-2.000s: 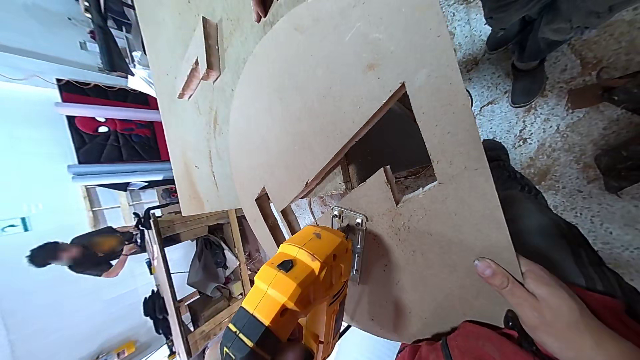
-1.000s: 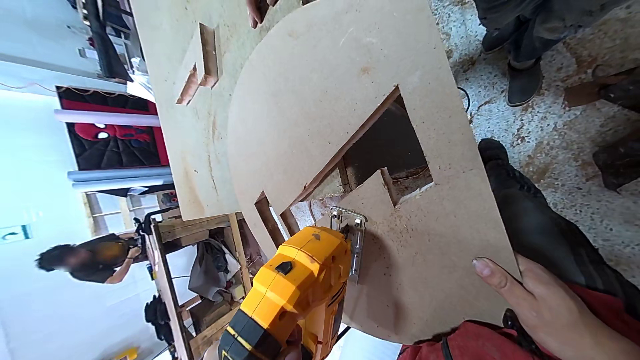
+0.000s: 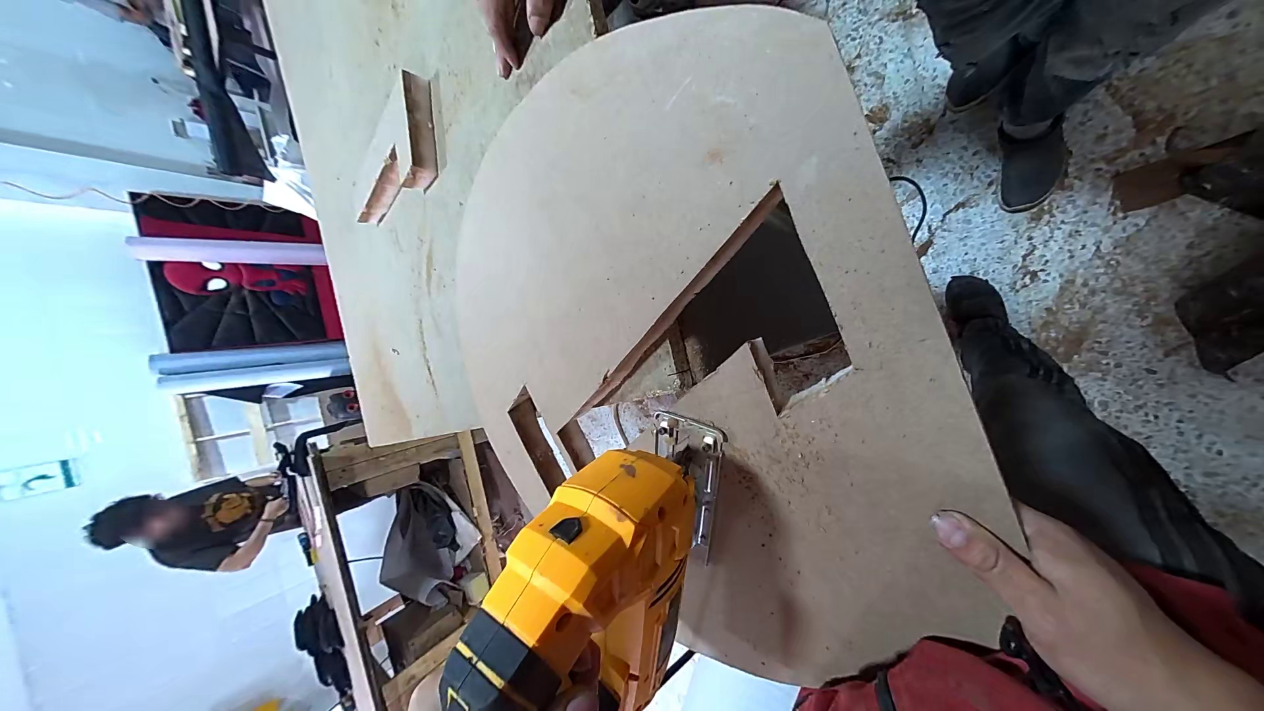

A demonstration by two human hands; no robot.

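Observation:
A yellow and black jigsaw (image 3: 592, 553) rests with its metal shoe (image 3: 691, 434) on a rounded MDF board (image 3: 632, 188), beside an angular cut-out. My left hand (image 3: 583, 676) is closed round its handle at the bottom edge, mostly hidden by the tool. At the lower right, my right hand (image 3: 1057, 583) grips the board's straight edge, thumb on top and fingers out of sight beneath. The large opening (image 3: 760, 286) has a pointed end and a stepped edge; a narrow slot (image 3: 538, 439) lies near the curved rim. Sawdust covers the surface near the shoe.
Under the board is a pale worktable (image 3: 395, 326) bearing a notched wooden offcut (image 3: 400, 148). Another person's hand (image 3: 518, 30) is at its top edge. A person (image 3: 207, 523) stands at the far left. Another person's shoes (image 3: 1032, 168) and a black cable (image 3: 918, 207) are on the speckled floor.

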